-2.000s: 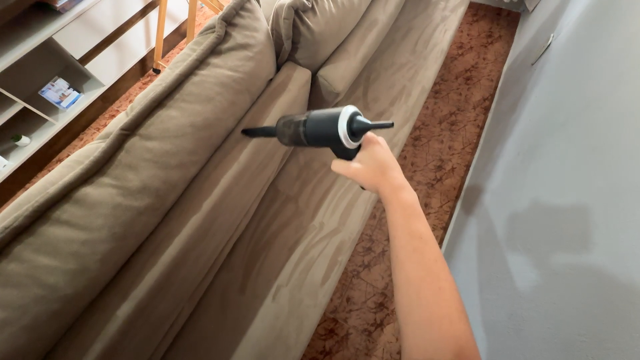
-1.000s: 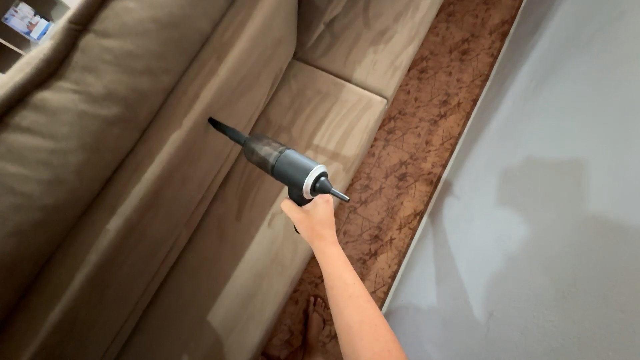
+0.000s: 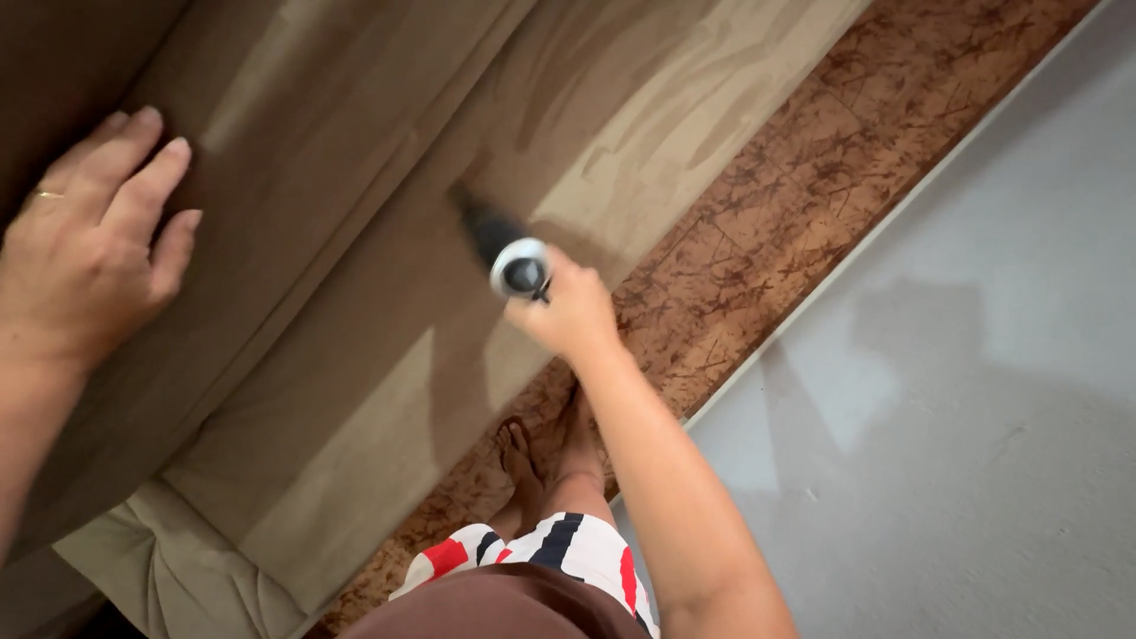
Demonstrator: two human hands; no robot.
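My right hand (image 3: 572, 306) is closed around the handle of a dark handheld vacuum cleaner (image 3: 497, 235) with a white ring at its rear end. The narrow nozzle points away from me over the brown fabric sofa (image 3: 382, 328), and it is blurred; whether its tip touches the fabric I cannot tell. At the left, my left hand (image 3: 106, 222) rests on the upper part of the sofa with its fingers a little apart, holding nothing. A thin ring is on one of its fingers.
A strip of reddish-brown patterned floor (image 3: 781, 186) runs between the sofa and a pale grey wall (image 3: 958, 426) at the right. My bare feet stand on this strip. A folded, creased part of the sofa cover (image 3: 177, 568) lies at the lower left.
My left hand has come into view on the sofa. The vacuum cleaner is now seen more from its rear end. The view has turned down toward my feet.
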